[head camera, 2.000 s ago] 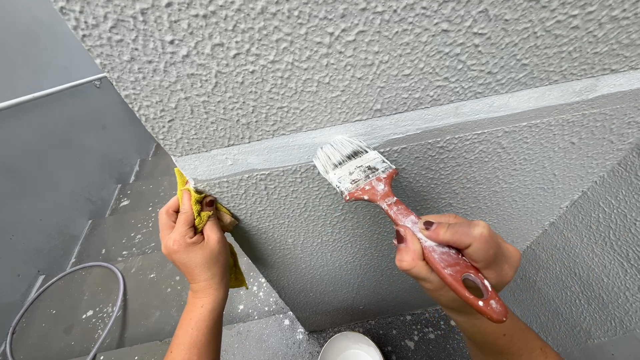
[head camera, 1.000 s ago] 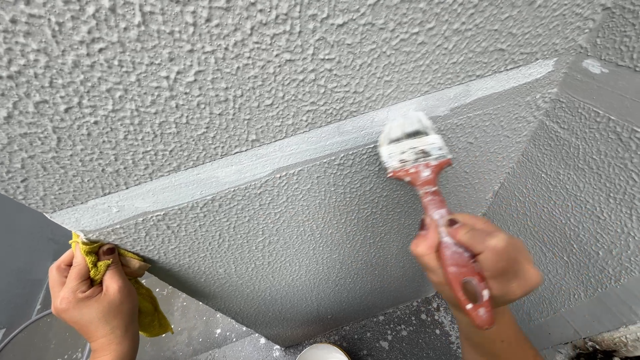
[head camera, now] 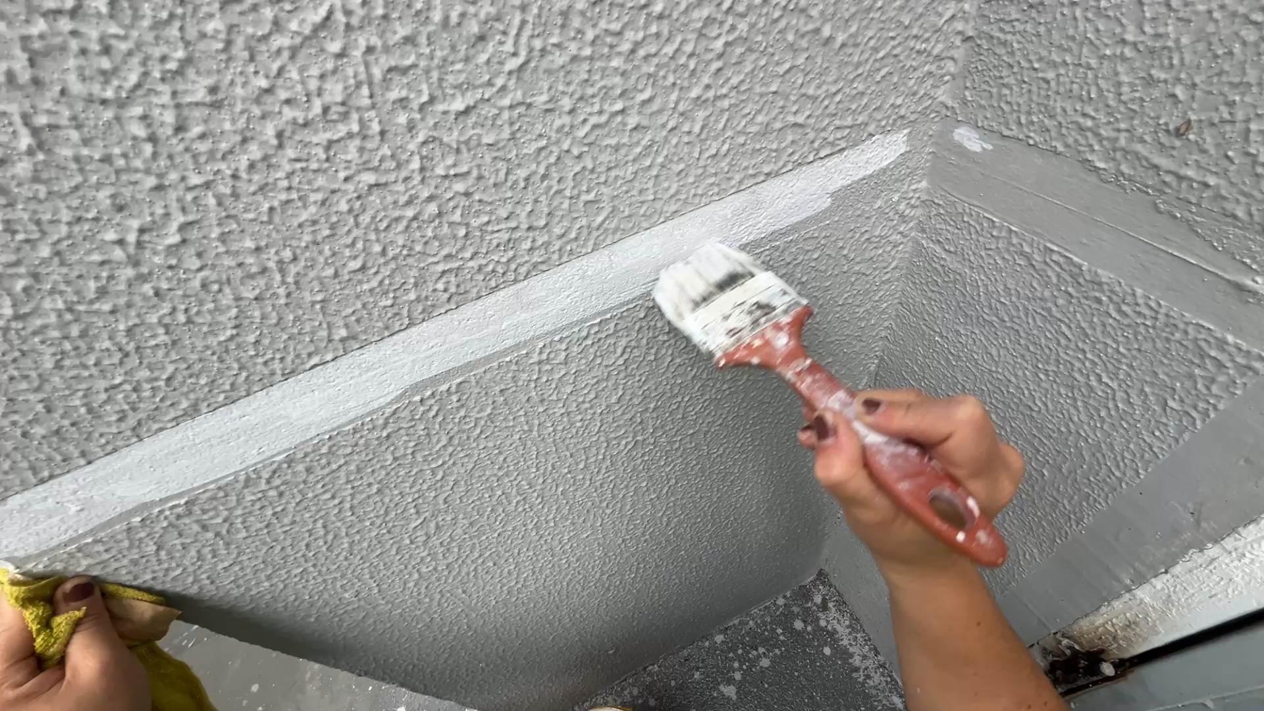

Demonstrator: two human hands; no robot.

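Note:
My right hand grips the red, paint-spattered handle of a flat paintbrush. Its white-coated bristles lie on the lower edge of a white painted strip, which runs diagonally across the grey textured wall. At the bottom left, my left hand holds a yellow cloth against the wall's lower left corner, just under the strip's end. Part of that hand is cut off by the frame edge.
An inside corner joins a second textured wall, whose smooth grey band bears a white dab. Below lies a paint-speckled dark floor. A stained white ledge is at the lower right.
The view has shifted right along the wall, bringing the inside corner in. The brush has moved right along the strip. White paint now reaches nearer the corner below the strip's upper edge.

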